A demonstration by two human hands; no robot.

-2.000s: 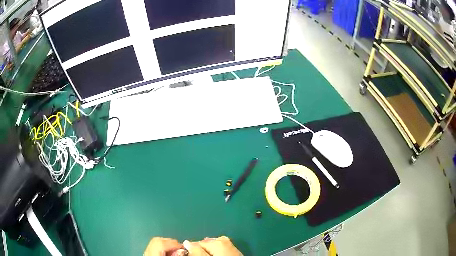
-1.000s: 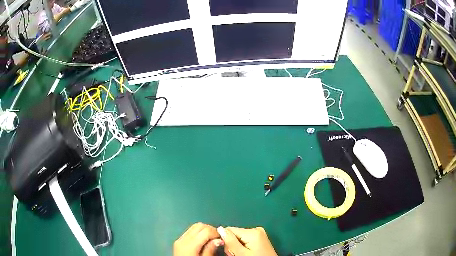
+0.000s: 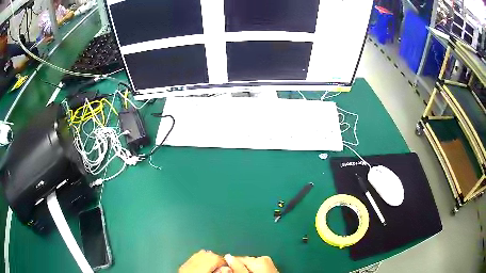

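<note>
My left hand (image 3: 202,262) and my right hand (image 3: 251,264) are together at the bottom edge, partly cut off by it. Their fingers meet around a fingertip-sized white piece (image 3: 229,258); which hand grips it, and its full shape, are hidden by the fingers. Beyond them on the green mat (image 3: 176,202) lie a slim dark pen or screwdriver (image 3: 296,200), several tiny dark-and-yellow parts beside it, one more small part (image 3: 305,239) nearer me, and a yellow tape roll (image 3: 342,221) overlapping the mouse pad.
A white keyboard (image 3: 250,123) lies below the wide monitor (image 3: 216,40). A white mouse (image 3: 386,185) and a pen (image 3: 373,202) are on the black pad (image 3: 397,234). At left are a label printer (image 3: 42,165) with white strip (image 3: 66,232), smartphone (image 3: 95,237) and tangled cables (image 3: 96,144). A rack cart (image 3: 453,117) stands right.
The view has swung left since the first frame, bringing the printer and smartphone further in. My hands stay together near the bottom edge and now show less than one second ago.
</note>
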